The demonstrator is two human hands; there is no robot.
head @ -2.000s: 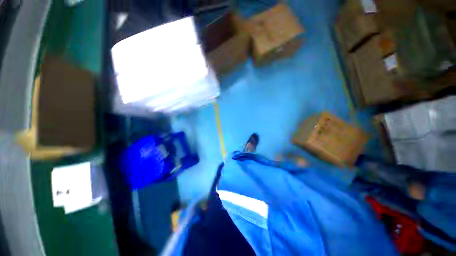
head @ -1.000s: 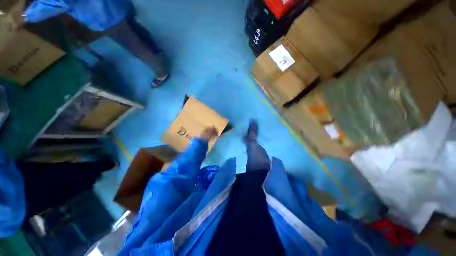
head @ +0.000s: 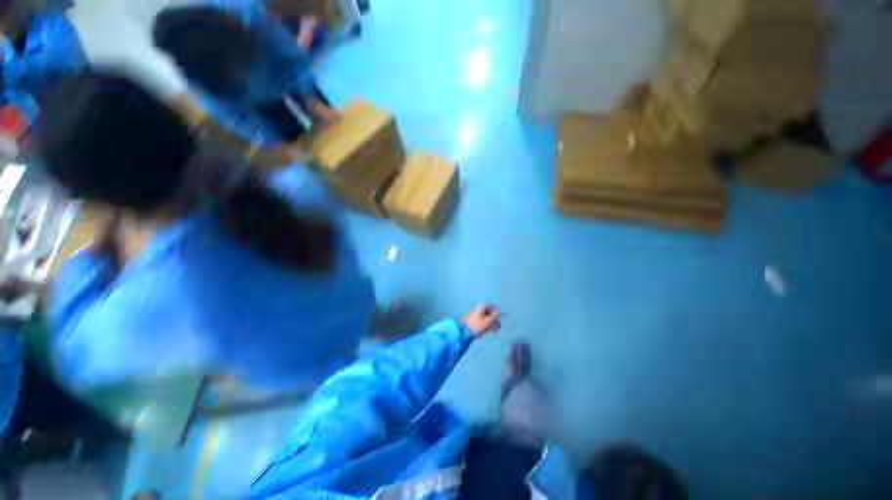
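Observation:
My left hand (head: 482, 319) is small and a little blurred near the middle of the view, at the end of a blue sleeve. It is held out over the blue floor, with nothing visible in it and its fingers loosely bent and slightly apart. My right hand is not in view. The nearest cartons ahead are a brown closed carton (head: 423, 193) on the floor and stacked brown cartons (head: 357, 146) touching it on the left.
A person in a blue smock (head: 210, 293) is close on my left. Another person (head: 235, 73) bends beyond, by the cartons. Flattened cartons (head: 641, 181) lie piled ahead right, below more brown cartons (head: 753, 73). A dark rounded shape (head: 631, 476) shows at the bottom edge.
The view has moved to another part of the floor. The printed carton at my left hand a second ago is out of view. The hand now hangs over bare floor.

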